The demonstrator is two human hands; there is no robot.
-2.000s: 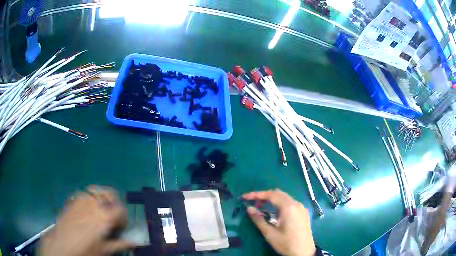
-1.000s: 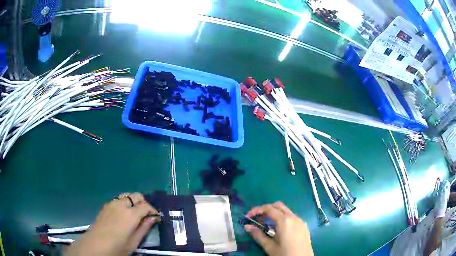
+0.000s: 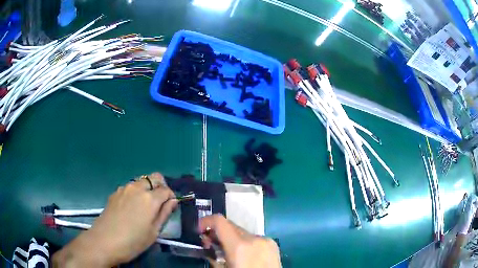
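My left hand (image 3: 131,217) pinches the thin coloured wire ends (image 3: 184,197) of a white cable at the fixture's left side. Two white cables (image 3: 78,212) run left from under this hand, with a red connector (image 3: 50,222) and a dark part (image 3: 50,209) at their ends. My right hand (image 3: 241,246) is over the lower part of the black-taped fixture, fingers closed around a slim silvery tool (image 3: 217,255), blurred and mostly hidden. The small white holding block (image 3: 204,205) shows between the hands. The pale work pad (image 3: 245,207) lies right of it.
A blue tray (image 3: 280,99) of black housings is behind the pad. Loose black housings (image 3: 258,158) are heaped between them. White cables pile at the left (image 3: 57,63) and, with red connectors, at the right (image 3: 340,125). A blue bin (image 3: 419,99) and instruction sheet (image 3: 445,56) are far right.
My right hand has moved left with the tool, from beside the pad to over the fixture. My left hand still pinches wire ends. The whole view has shifted.
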